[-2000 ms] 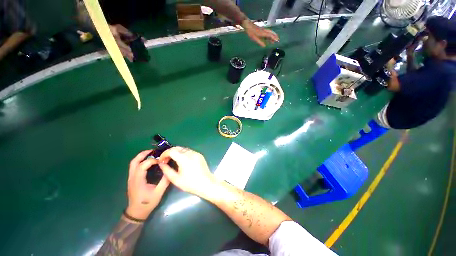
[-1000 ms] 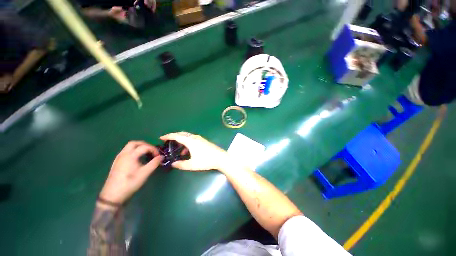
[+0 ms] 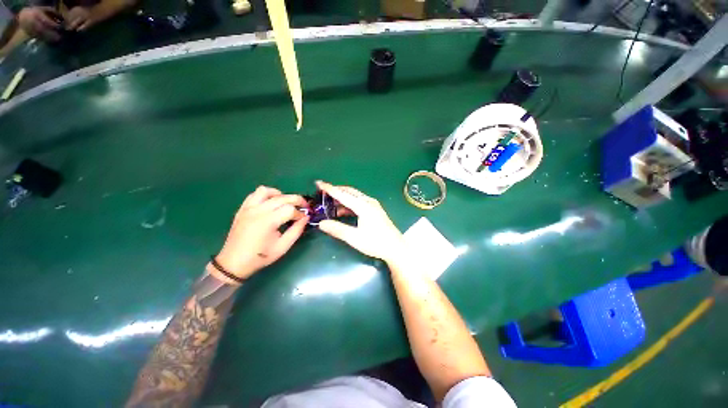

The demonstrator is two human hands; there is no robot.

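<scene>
A small black cylindrical housing (image 3: 328,209) is held between my two hands above the green bench, its open end turned towards my left hand. Purple and silvery glints of a round inner assembly show at that end. My right hand (image 3: 361,226) is wrapped round the housing from the right. My left hand (image 3: 265,231) has its fingertips at the open end; they seem to pinch the inner assembly or its wires, but the fingers hide the exact contact.
A white shell (image 3: 463,166) with a blue block, a yellowish ring (image 3: 425,190) and a white sheet (image 3: 429,249) lie right. Black housings (image 3: 381,70) stand behind; another (image 3: 37,178) lies far left. A yellow strip (image 3: 288,68) hangs ahead. A blue-sided box (image 3: 631,155) and blue stool (image 3: 606,324) are right.
The view has swung left. The housing has turned so its open end faces my left hand, whose fingers have moved onto that end. A housing at the far left has come into view.
</scene>
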